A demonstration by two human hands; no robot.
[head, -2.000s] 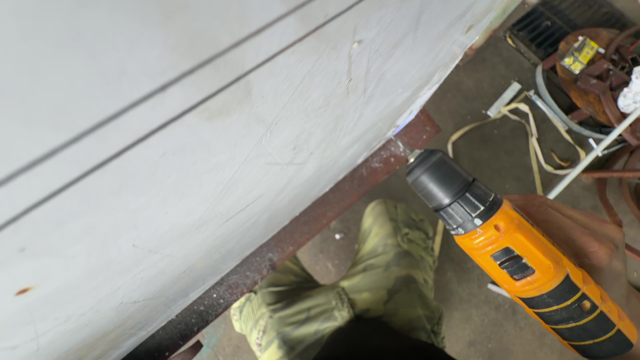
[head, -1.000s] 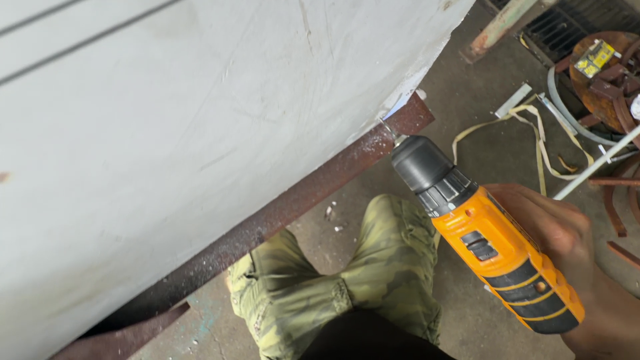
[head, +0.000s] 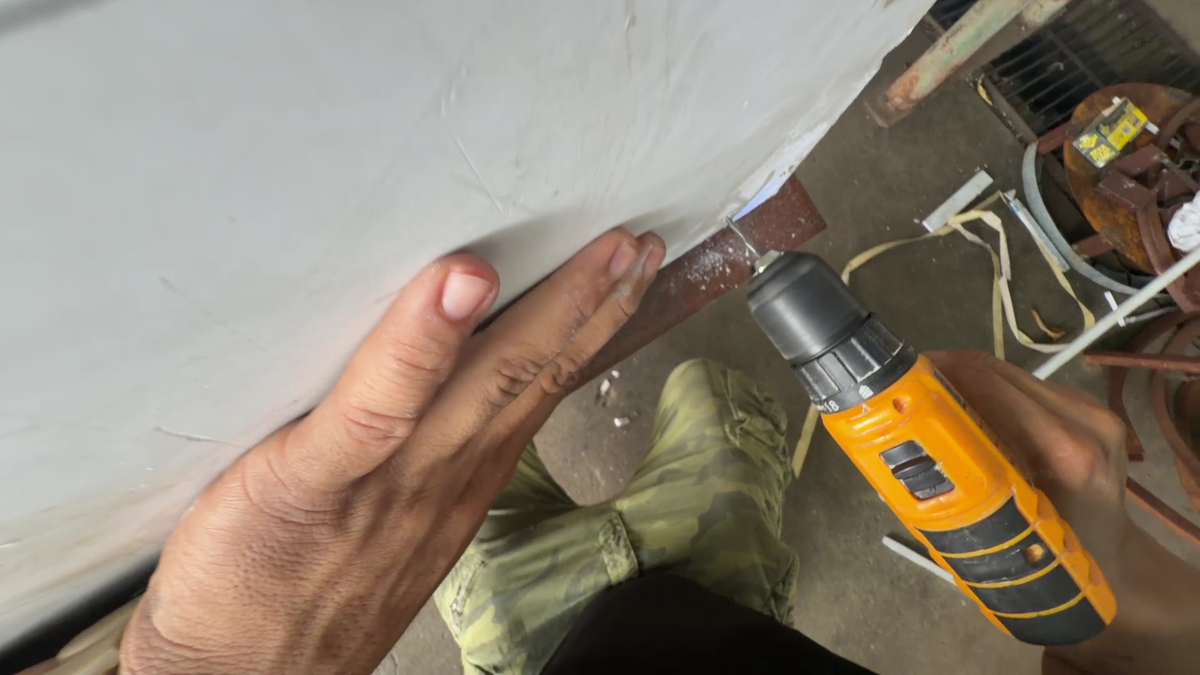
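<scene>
My right hand grips an orange and black cordless drill, its fingers partly hidden behind the tool's body. A thin drill bit sticks out of the black chuck, its tip at the lower edge of a large light grey panel. Flat along that lower edge lies my left hand, thumb on the panel face and fingers stretched towards the bit. Under the panel edge runs a brown-red metal bar, with pale shavings on it near the bit.
My knees in camouflage trousers are below the bar. On the concrete floor at right lie a yellowish strap, curved metal pieces and a rusty round plate bearing a small yellow and black box. A rusty metal leg stands at top right.
My left hand, not seen in the earlier frames, has come in and rests against the panel edge. My right hand still holds the drill with the bit near the panel's lower edge.
</scene>
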